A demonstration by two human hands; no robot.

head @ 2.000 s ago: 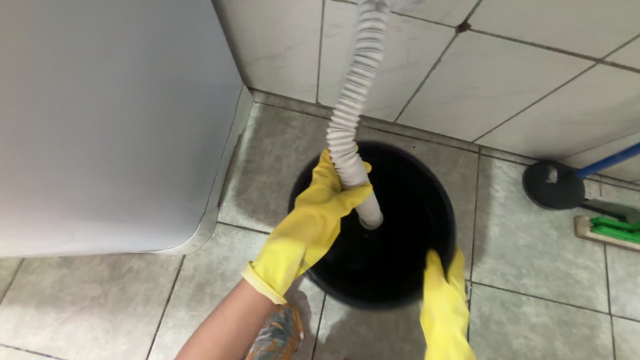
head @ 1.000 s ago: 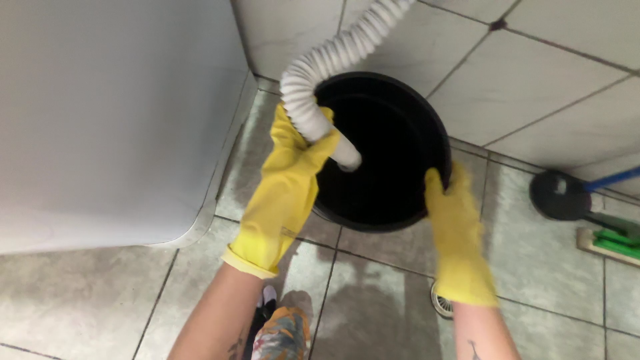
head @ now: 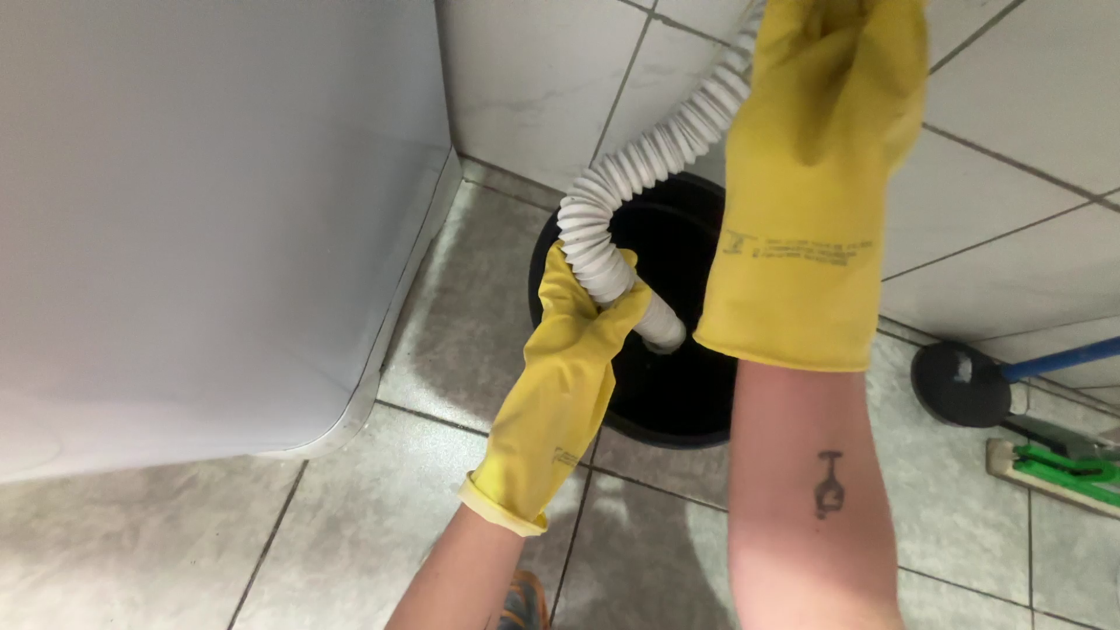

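My left hand point(head: 573, 350), in a yellow rubber glove, grips a white corrugated drain hose point(head: 647, 162) near its smooth end. That end points down into a round black bucket point(head: 674, 433) on the floor, and the hose bends above my fingers and rises to the upper right. In a matching glove, my right hand point(head: 822, 96) is raised at the top of the view, by the upper stretch of the hose. Its fingers are partly cut off by the frame edge, so whether they hold the hose cannot be seen. The right forearm hides the bucket's right side.
A large light-grey appliance or cabinet point(head: 219, 219) stands at the left. White wall tiles point(head: 1006, 184) rise behind the bucket. At the right lie a black rubber plunger-like disc point(head: 958, 385) with a blue handle and a green-and-white brush or squeegee point(head: 1063, 468). A shoe shows at the bottom.
My right hand has left the bucket's right rim and risen to the upper hose. My left hand has stayed on the hose near its end, above the bucket.
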